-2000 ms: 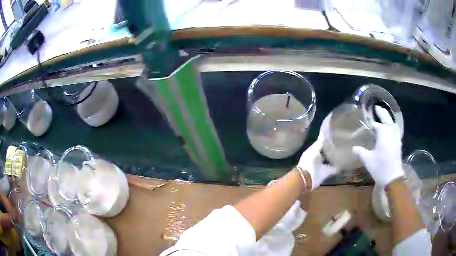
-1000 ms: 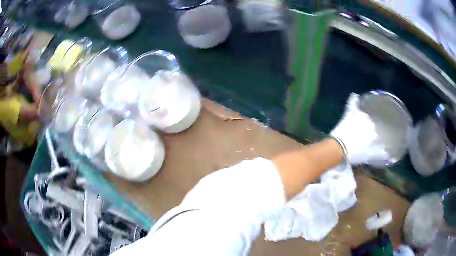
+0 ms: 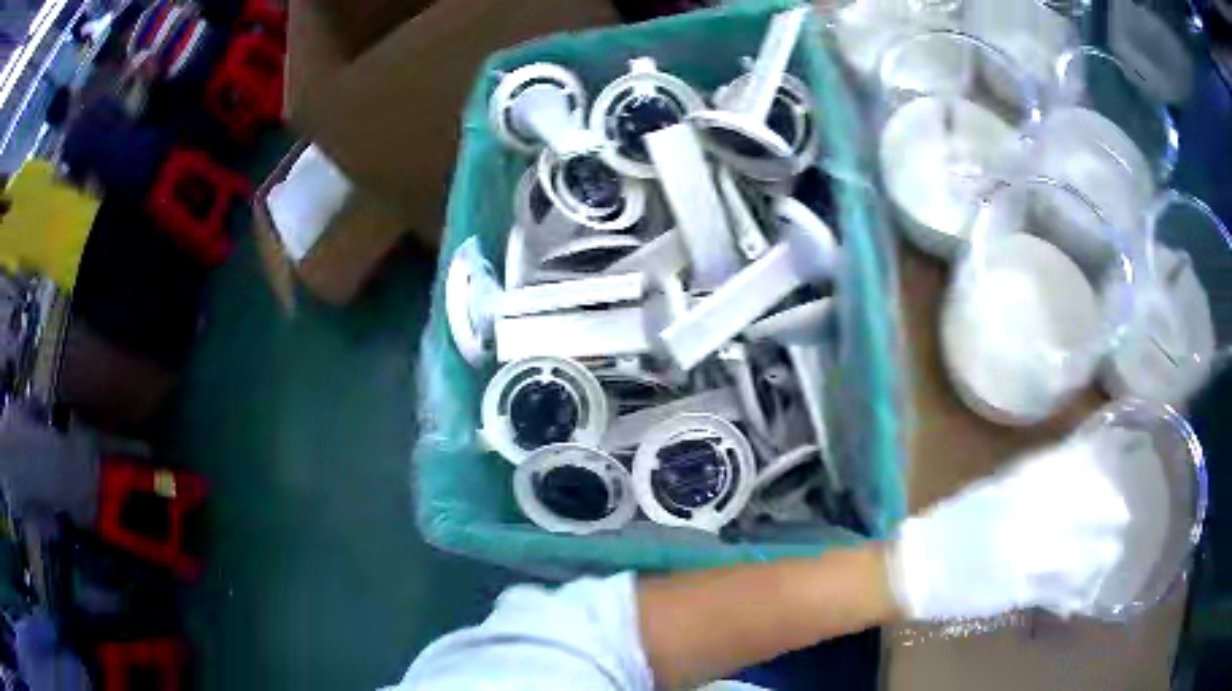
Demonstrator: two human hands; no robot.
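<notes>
My left hand (image 3: pixel 1013 533), in a white glove, reaches in from the bottom and is at the side of a clear-and-white tank body (image 3: pixel 1151 520) at the lower right, gripping it. The fingers are blurred and overlap the tank's near side. The tank is over the brown bench board; I cannot tell if it rests on it. My right hand is out of the picture. More tank bodies (image 3: pixel 1023 331) stand close together on the bench just beyond it.
A turquoise, plastic-lined crate (image 3: pixel 662 543) full of white ring-and-stem inserts (image 3: pixel 695 473) is left of the bench edge. Open brown cartons (image 3: pixel 446 108) lie behind it. Red stools (image 3: pixel 199 203) stand on the green floor at the left.
The view has swung left and down to the crate. My left hand has moved with a tank from the conveyor to the bench beside the other tanks. My right hand has left the picture.
</notes>
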